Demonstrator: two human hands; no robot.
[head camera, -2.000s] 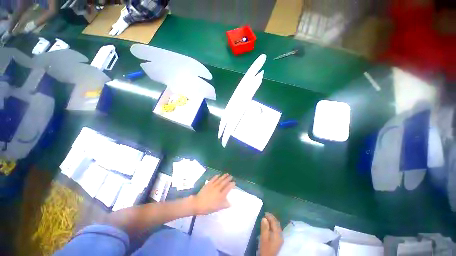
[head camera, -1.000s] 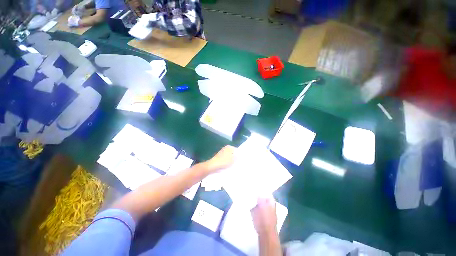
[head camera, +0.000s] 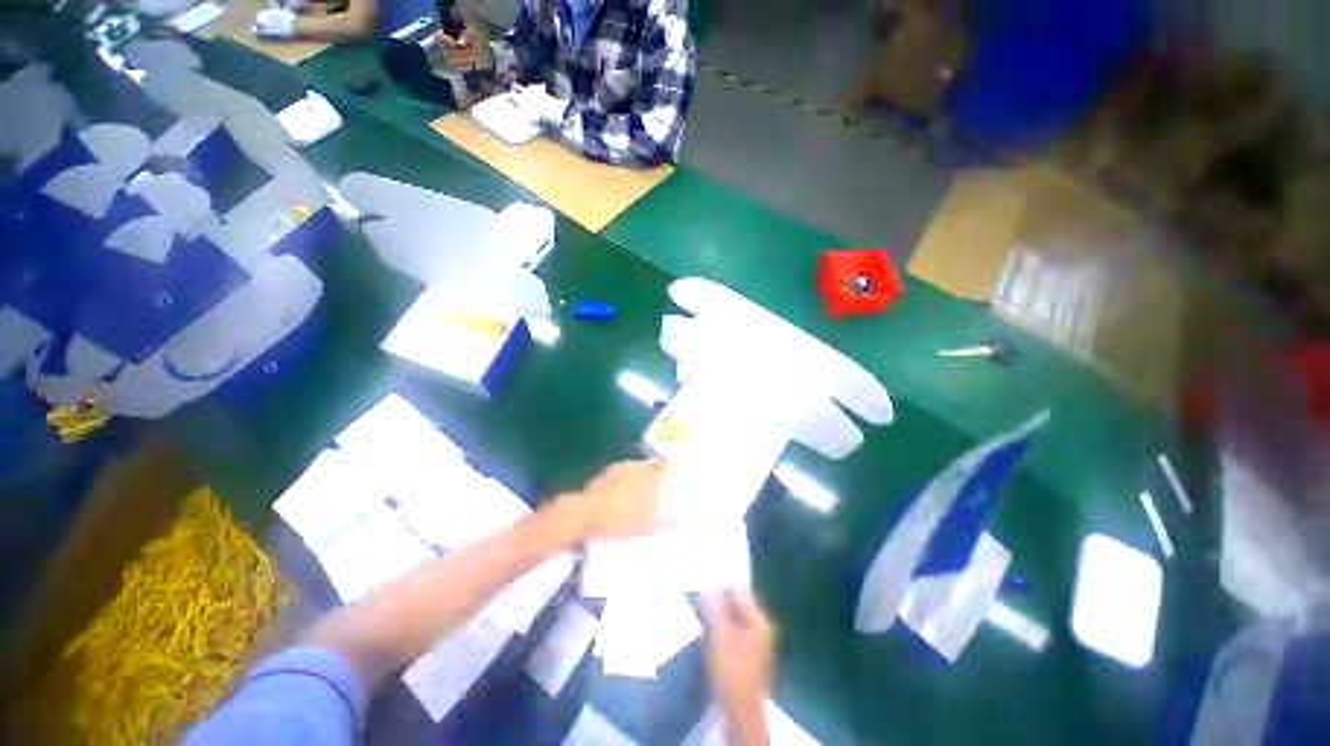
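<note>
My left hand (head camera: 627, 499) grips the left edge of a white sheet or card insert (head camera: 718, 488), which looks folded. My right hand (head camera: 740, 638) holds its lower edge, slightly blurred. The sheet's upper part overlaps an open carton with long white flaps (head camera: 780, 350); whether it is inside is unclear. A bit of yellow cable (head camera: 670, 433) shows at the carton's left side. Small white leaflets (head camera: 645, 637) lie just below the sheet. White corners of the larger stack (head camera: 780, 729) show at the bottom edge, partly behind my right hand.
White packets (head camera: 394, 496) lie left, yellow cables (head camera: 183, 627) lower left. Other open cartons stand left (head camera: 460, 343) and right (head camera: 955, 547). A white device (head camera: 1116, 599), blue marker (head camera: 594, 311), red bin (head camera: 859, 283) and scissors (head camera: 974, 351) lie on the green surface. A coworker in checks (head camera: 620, 73) sits opposite.
My left hand left the stack, and both hands took hold of a white sheet. They have brought it over the middle carton. The view has shifted, and the right-hand carton appears farther right.
</note>
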